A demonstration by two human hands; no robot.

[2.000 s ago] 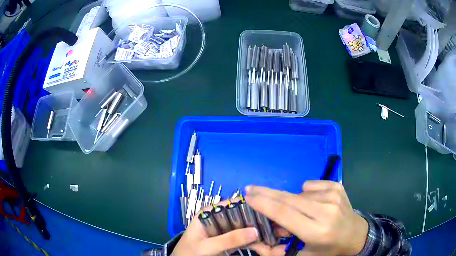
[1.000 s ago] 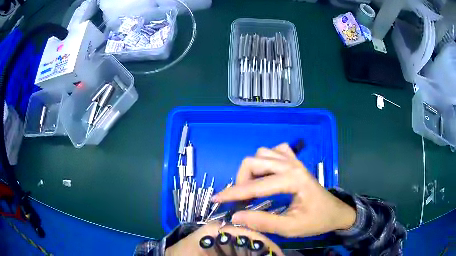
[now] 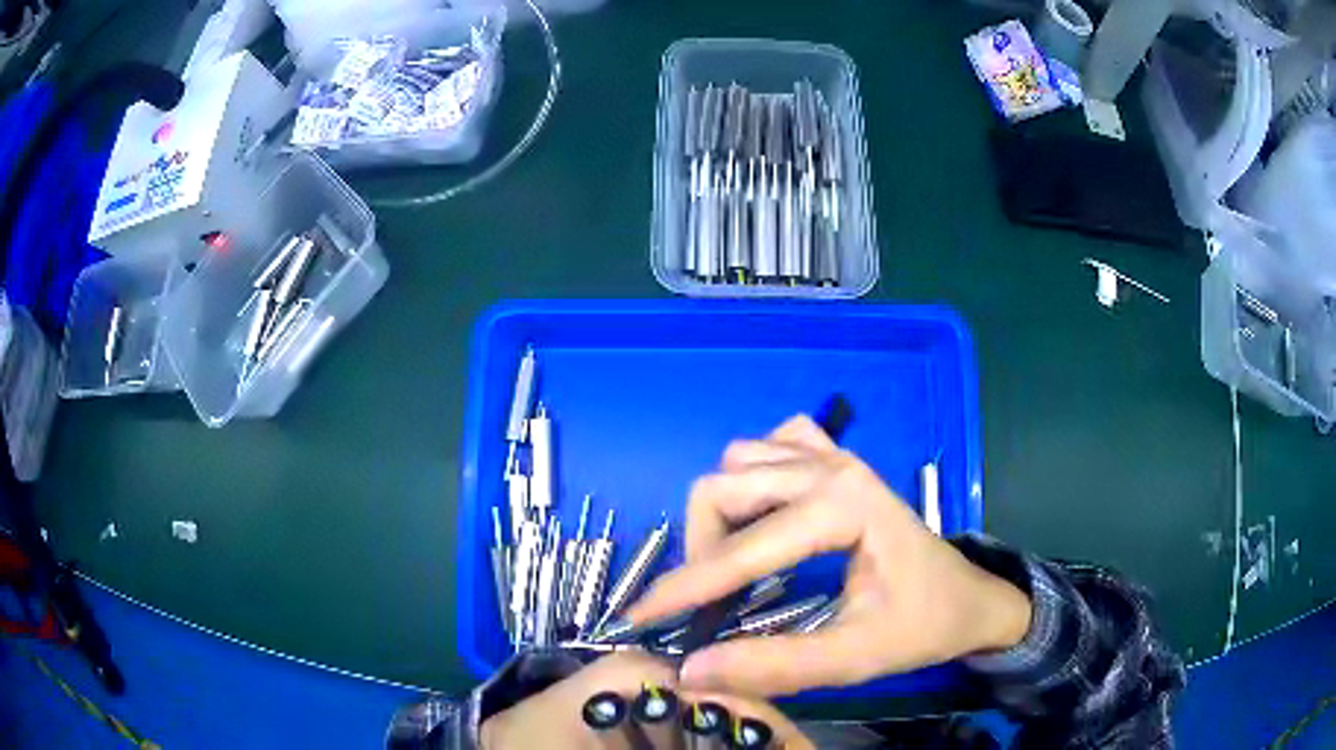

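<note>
My left hand (image 3: 586, 706) is at the bottom edge, partly cut off, holding several metal cylinder parts (image 3: 657, 705) fanned with their dark round ends up; some have a yellow tip. My right hand (image 3: 835, 564) is over the blue tray (image 3: 733, 325), fingers curled, with a slim dark marker pen (image 3: 835, 416) in it. The pen passes behind the fingers. Loose silver parts (image 3: 545, 564) lie along the tray's left and lower side, and one part (image 3: 932, 495) lies near its right wall. Some parts are hidden behind my right hand.
A clear packing box (image 3: 661, 176) with rows of parts stands beyond the tray. Left are a clear parts bin (image 3: 359, 279), a small bin (image 3: 88, 384), a white carton (image 3: 176, 154) and a bin of white packets (image 3: 396, 95). A black case (image 3: 1084, 183) lies right rear.
My right hand has moved from the held parts to over the tray. My left hand has dropped lower with its parts. A part now shows at the tray's right side. The view has shifted slightly.
</note>
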